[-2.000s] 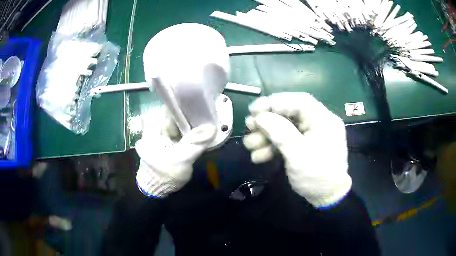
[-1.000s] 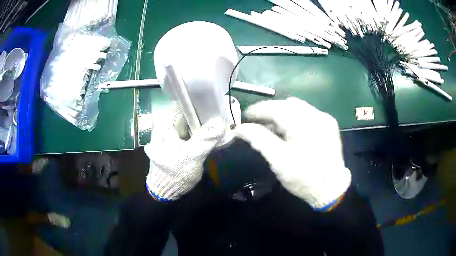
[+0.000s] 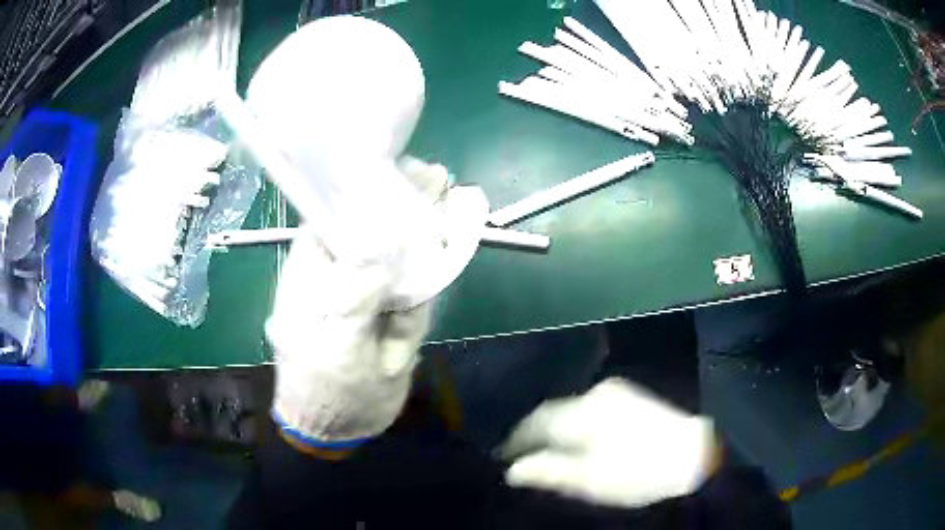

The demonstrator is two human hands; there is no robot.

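Note:
My gloved left hand [image 3: 358,342] holds a glossy white housing [image 3: 342,93] above the bench's front edge, its wide round cup pointing up. A white stick [image 3: 264,155] lies along the housing's left side. Another white stick [image 3: 575,188] slants up to the right from beside the housing; a thin dark lead shows near its far end. A third stick [image 3: 518,239] passes behind the housing, both ends showing. My gloved right hand [image 3: 611,440] is low, below the bench edge and blurred; nothing is seen in it, but its fingertips are unclear.
White sticks [image 3: 705,62] fan out at the right, their black cables [image 3: 772,197] bunched over the bench edge. A clear bag of sticks [image 3: 155,207] lies left. A blue bin [image 3: 70,248] of white parts is far left. A small label [image 3: 734,270] sits near the edge.
My right hand has left the housing and dropped down. My left hand has tilted the housing and moved it left. The right stick now slants; the black cable along the housing is out of sight.

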